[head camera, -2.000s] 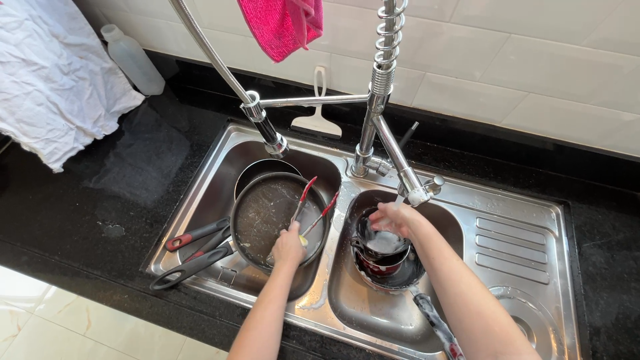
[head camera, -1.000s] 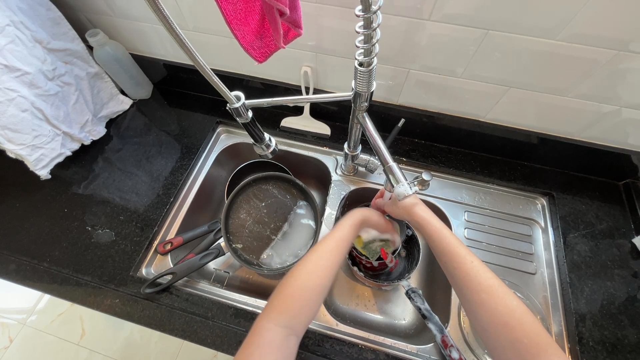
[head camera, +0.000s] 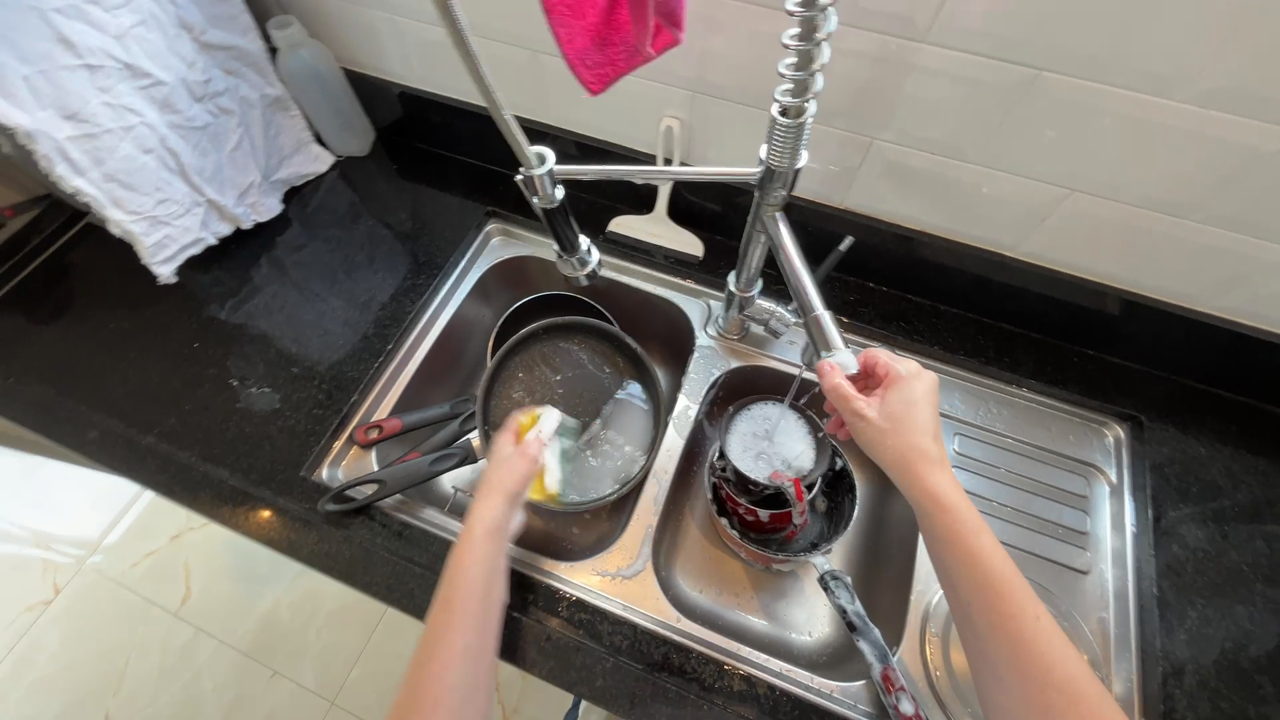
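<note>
My left hand (head camera: 508, 468) is closed on a soapy yellow-and-green sponge (head camera: 553, 452) over the upper frying pan (head camera: 560, 385), which holds cloudy water and lies in the left basin on other pans. My right hand (head camera: 885, 415) has its fingers at the end of the faucet spout (head camera: 828, 340); whether it grips it is unclear. Thin water runs down from there into a small pot of suds (head camera: 768, 440). Under that pot are red cookware (head camera: 765, 518) and a larger soapy pan (head camera: 838, 500) in the right basin. Its foamy handle points toward me.
A spring faucet (head camera: 790, 120) with a spray head (head camera: 578, 258) rises behind the basins. A white squeegee (head camera: 660, 228) leans at the wall. A ribbed drainboard (head camera: 1020, 490) is at right. A white cloth (head camera: 170, 120), a plastic bottle (head camera: 322, 90) and a hanging pink cloth (head camera: 615, 40) are behind.
My left hand has moved from the right basin to the pan in the left basin, with the sponge. The red-tipped tongs it held two seconds ago are no longer in it. My right hand stays near the spout.
</note>
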